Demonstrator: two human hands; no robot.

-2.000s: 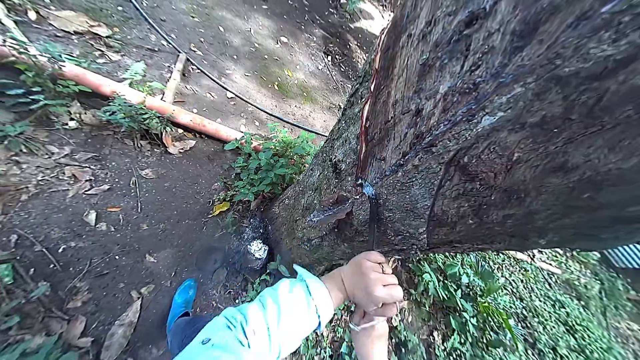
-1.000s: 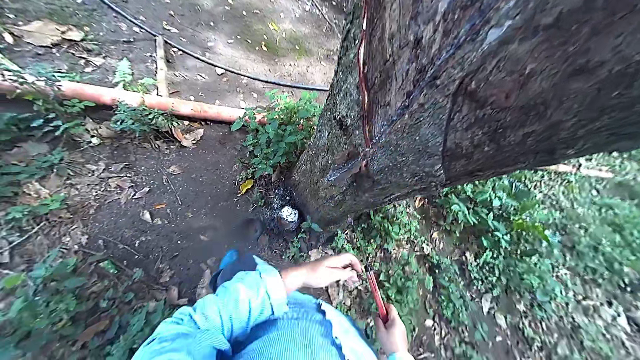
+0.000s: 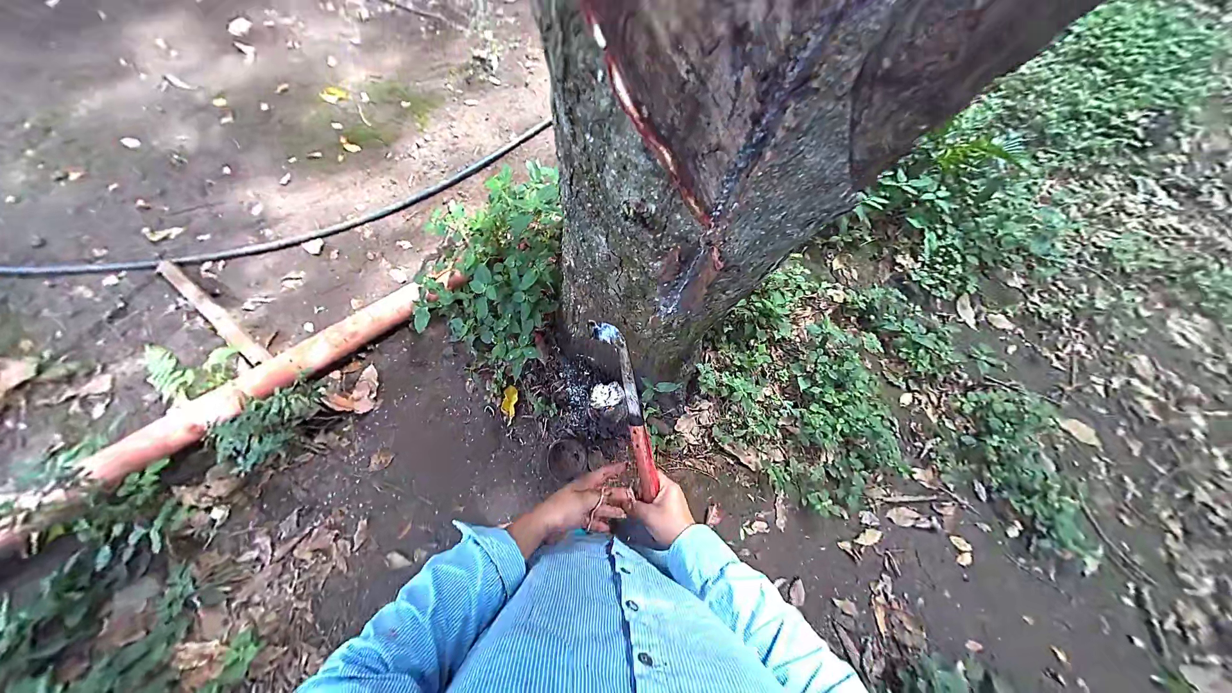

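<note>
My right hand (image 3: 666, 510) is closed around the red handle of a tapping knife (image 3: 643, 452), whose hooked metal blade points up and away, towards the foot of the tree. Beside it, at the lower end of the handle, is my left hand (image 3: 585, 502), fingers bent, with what look like thin strands among them; whether it grips them is unclear. A tree trunk (image 3: 626, 212) stands in front, with a reddish slanting cut (image 3: 664, 154) running down its bark. Near its base lies a white mass (image 3: 606, 395) on dark, speckled ground, and a small round dark cup (image 3: 567, 458) sits closer to me.
An orange-red pipe or pole (image 3: 289, 364) lies on the soil at left, touching a short stick (image 3: 214, 313). Behind it a black hose (image 3: 385, 209) curves across the ground. Leafy plants (image 3: 505, 265) grow against the trunk, with more greenery (image 3: 818, 395) and dry leaves at right.
Earlier both hands were together below the trunk; then they parted, the red-handled knife showing in the right. Now they are close together again, the knife pointing up. The view has shifted strongly.
</note>
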